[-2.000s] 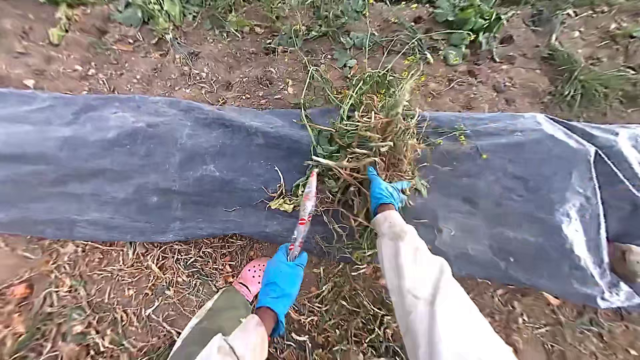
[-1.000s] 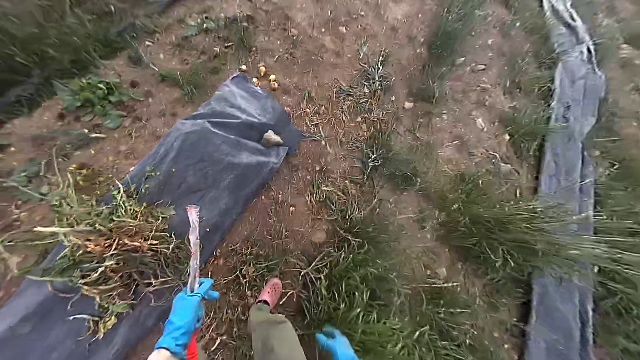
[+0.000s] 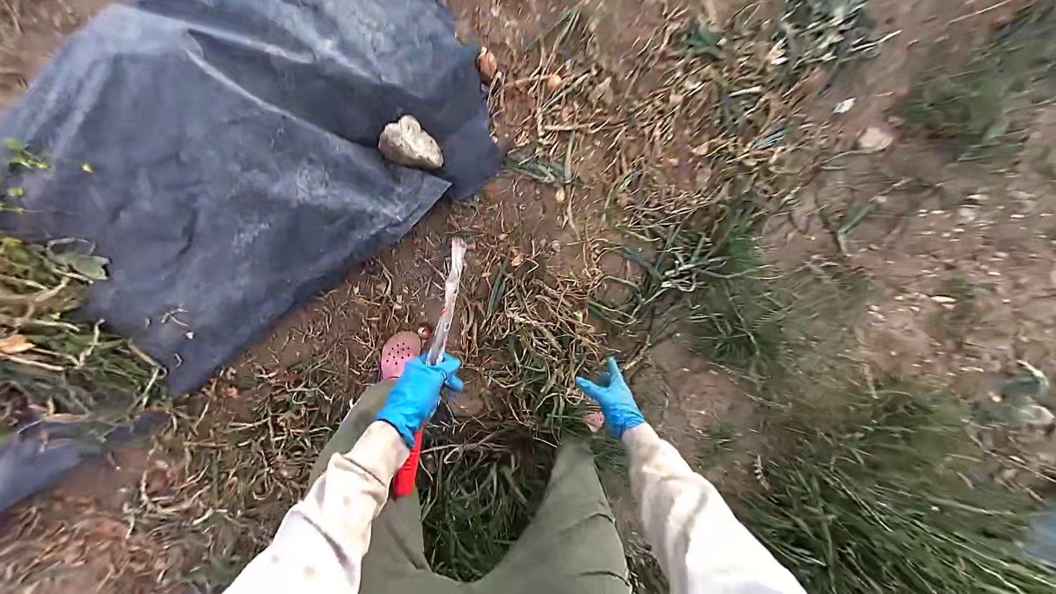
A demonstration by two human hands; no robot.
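My left hand, in a blue glove, is closed around a long narrow tool. Its pale, red-marked upper part, which looks wrapped in clear plastic, points up and away, and a red handle end shows below the wrist. What kind of tool it is, I cannot tell. My right hand, also gloved in blue, hangs with fingers apart over grass and dry stalks, holding nothing. A pink perforated clog shows just beyond my left hand.
Dark plastic sheeting covers the ground at upper left, with a pale stone on its corner. A heap of pulled plants lies at the left edge. Small onion-like bulbs lie beside the sheet. Tall grass grows at lower right.
My right hand has let go of the plant bunch it touched two seconds ago. The view has swung far to the right, and the plant heap is now at the left edge.
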